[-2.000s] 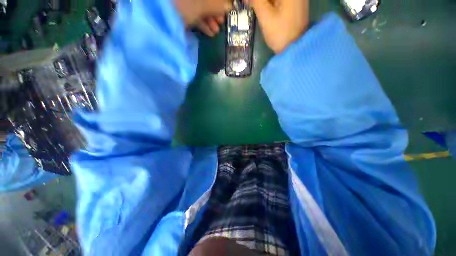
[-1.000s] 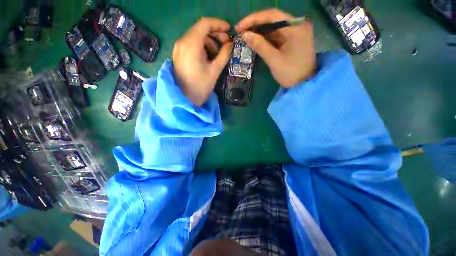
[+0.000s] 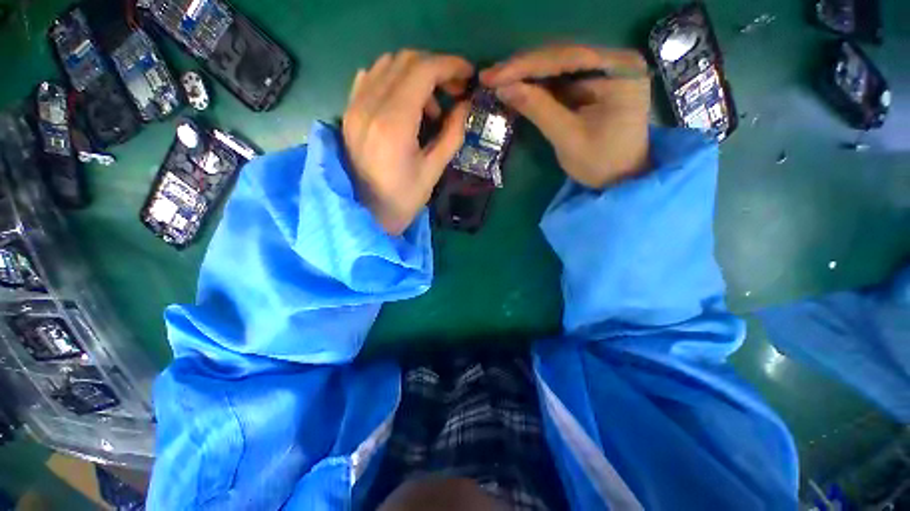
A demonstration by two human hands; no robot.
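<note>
An open phone half-assembly (image 3: 464,203) lies on the green bench in front of me, its plain black end toward me. A blue-and-silver board (image 3: 485,137) shows in its upper part and looks slightly tilted to the phone. My left hand (image 3: 404,135) holds the phone's left side and far end with thumb and fingers. My right hand (image 3: 579,110) pinches a thin dark pen-like tool (image 3: 591,74) at the phone's far end. The tool's tip and the phone's far end are hidden by the fingers.
Several open phones (image 3: 190,190) lie at the left beside a clear tray (image 3: 90,414) with dark parts. One open phone (image 3: 693,75) lies right of my right hand, and more (image 3: 856,85) at the far right. Another person's blue sleeve (image 3: 848,334) is at the right edge.
The view has shifted, so the left phones and tray sit further left. The board now looks tilted against the phone body, where it lay in line before. Both hands remain at the phone's far end.
</note>
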